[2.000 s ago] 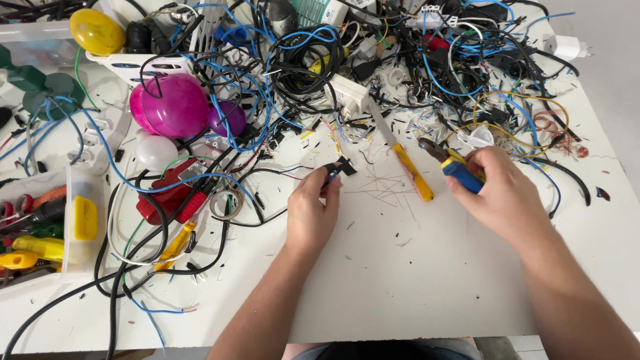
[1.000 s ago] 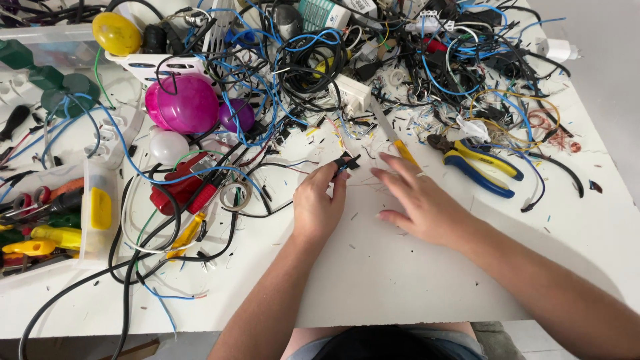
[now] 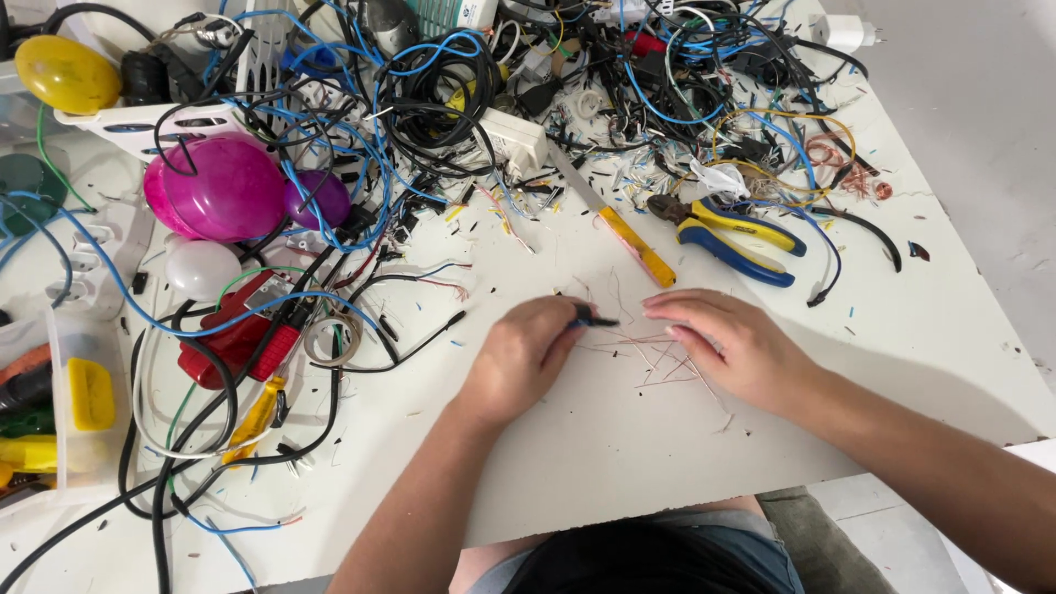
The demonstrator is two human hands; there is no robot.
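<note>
Between its thumb and fingers my left hand [image 3: 524, 355] grips a small black piece [image 3: 597, 319], blurred, perhaps a bit of cable or a connector. My right hand [image 3: 730, 342] is just to the right of it, fingers apart, with nothing seen in it. Thin copper wire strands [image 3: 660, 359] lie on the white table between and below the hands. Beyond the right hand lies a knife [image 3: 635, 246] with a yellow handle, its blade pointing up and left. Right of the knife rest combination-style pliers [image 3: 730, 239] with blue and yellow handles, their jaws towards the knife.
Tangled cables [image 3: 437, 99] and wire scraps cover the table's far side. At left are a magenta ball-like object [image 3: 219, 186], a red tool [image 3: 227, 330], a roll of tape [image 3: 332, 338] and a clear plastic box [image 3: 91, 462] of tools. The table's near edge runs before my lap.
My right hand let go of the pliers, which now lie on the table, and moved left towards my left hand. The left hand still grips the black piece.
</note>
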